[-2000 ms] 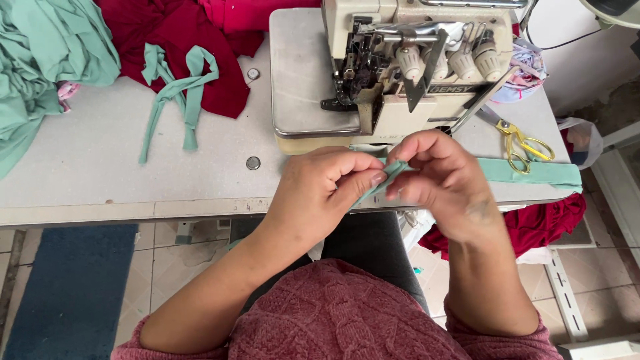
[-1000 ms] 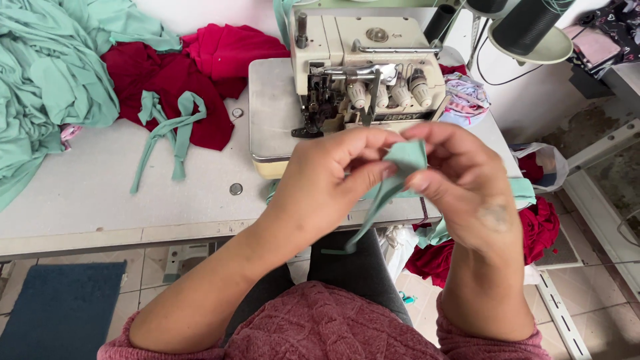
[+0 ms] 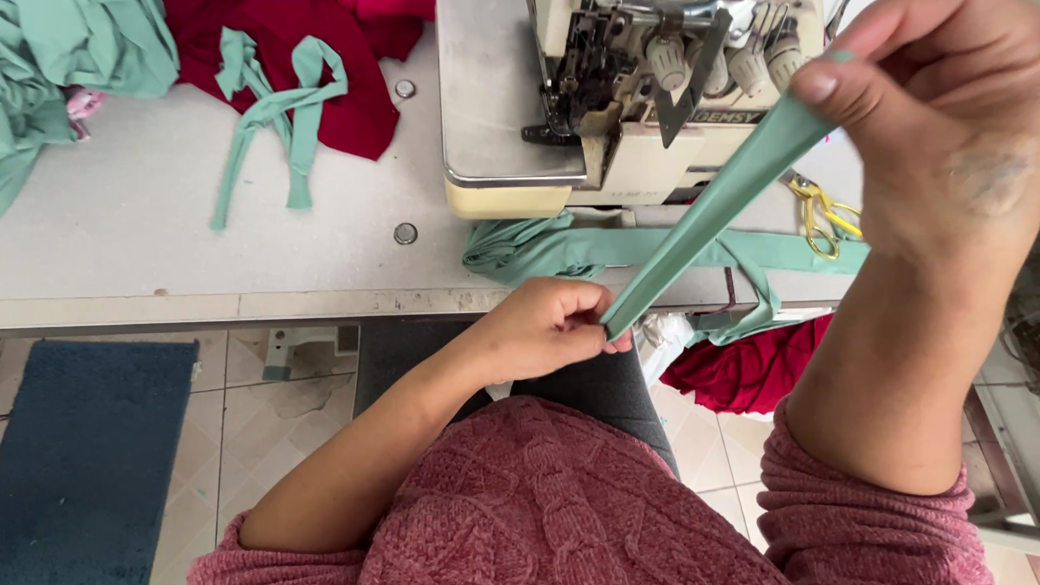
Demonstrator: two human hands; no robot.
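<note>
A narrow folded strip of green fabric (image 3: pixel 715 213) runs diagonally, pulled straight between my hands. Its lower end is pinched in my left hand (image 3: pixel 552 333), just off the table's front edge. My right hand (image 3: pixel 918 106) grips the upper end between thumb and fingers, high at the right, in front of the overlock sewing machine (image 3: pixel 642 154). Behind the strip, a wider green fabric band (image 3: pixel 617 250) lies along the table, bunched at its left end. Narrow green ties (image 3: pixel 305 122) rest partly on dark red fabric (image 3: pixel 357 106) at the upper left.
Yellow-handled scissors (image 3: pixel 821 213) lie on the band near my right wrist. A heap of green fabric (image 3: pixel 97 49) fills the table's upper left corner. Red fabric (image 3: pixel 747 366) sits below the table (image 3: pixel 325 244) at the right. A blue mat (image 3: pixel 93 455) covers floor tiles at left.
My hands, close together before, are now far apart, the right one raised up and to the right. The green strip, bunched and hanging a second ago, is stretched out.
</note>
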